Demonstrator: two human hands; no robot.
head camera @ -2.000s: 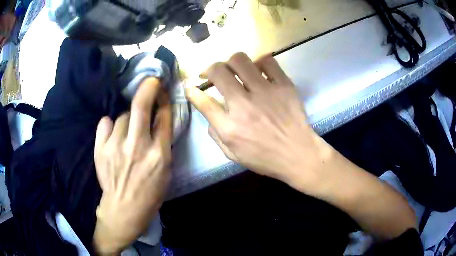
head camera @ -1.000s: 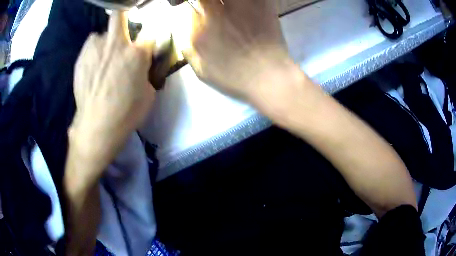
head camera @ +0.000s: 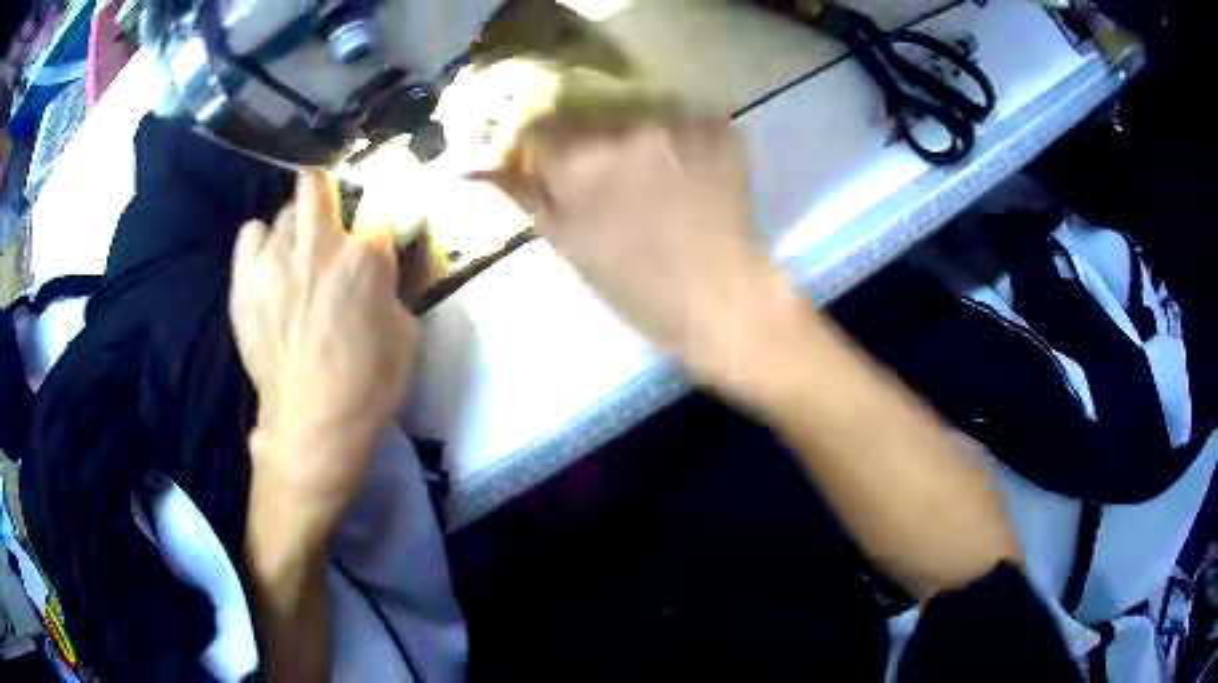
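Note:
The sewing machine head (head camera: 387,54) is at the upper left, with bright glare at its needle area. The black and grey-white garment (head camera: 174,320) lies in a heap left of the machine and hangs over the table edge. My left hand (head camera: 321,320) lies over the garment with its fingertips beside the needle area. The fabric at its fingertips is lost in glare. My right hand (head camera: 655,214) is blurred, right of the needle area, above the bed plate with its dark seam line (head camera: 481,267). Its fingertips are unclear, and I cannot tell whether it holds anything.
Black scissors (head camera: 935,94) lie on the white table (head camera: 855,200) at the upper right. The pale table edge (head camera: 574,447) runs diagonally below my hands. More black and grey-white garments (head camera: 1069,360) are heaped at the right, below the table. Coloured items show at the far upper left.
The view has shifted, showing more of the machine head. My hands have parted, the left moving to the needle's left side. The pale folded fabric once between them no longer shows there.

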